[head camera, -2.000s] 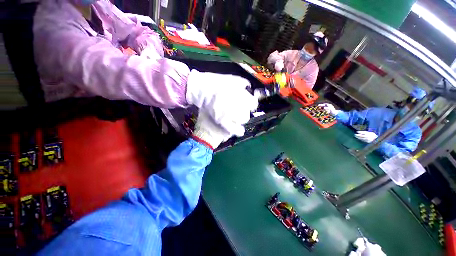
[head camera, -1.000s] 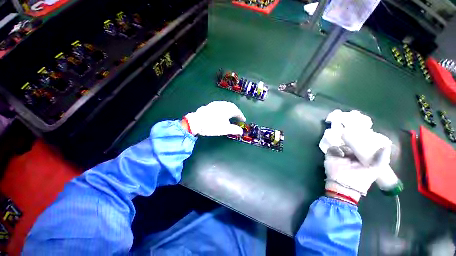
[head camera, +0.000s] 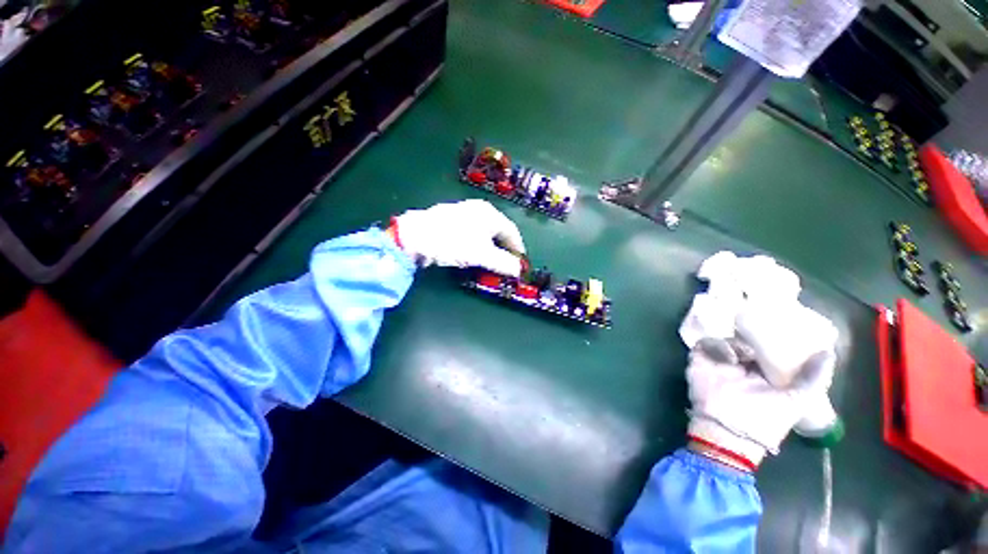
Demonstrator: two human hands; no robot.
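My left hand [head camera: 464,236], in a white glove with a red wrist edge, grips the left part of the nearer circuit board [head camera: 547,300], which lies on the green bench. A second circuit board [head camera: 518,182] lies just behind it. My right hand [head camera: 748,395], gloved, is closed around the white glue syringe [head camera: 820,416], at the right. The syringe's green cap [head camera: 826,435] points towards me. The needle is not visible. A white crumpled cloth [head camera: 748,284] lies against the fingers of my right hand.
A black tote [head camera: 249,173] with boards inside stands at left. A grey stand post [head camera: 704,130] with a paper sheet [head camera: 789,30] rises behind the boards. Red sheets [head camera: 940,390] and smaller boards [head camera: 908,258] lie at right. A clear hose [head camera: 827,503] runs from the cap.
My left hand has come back from the neighbouring worker's hand to the nearer board. The view has turned down to the bench, and my right hand now shows with the syringe.
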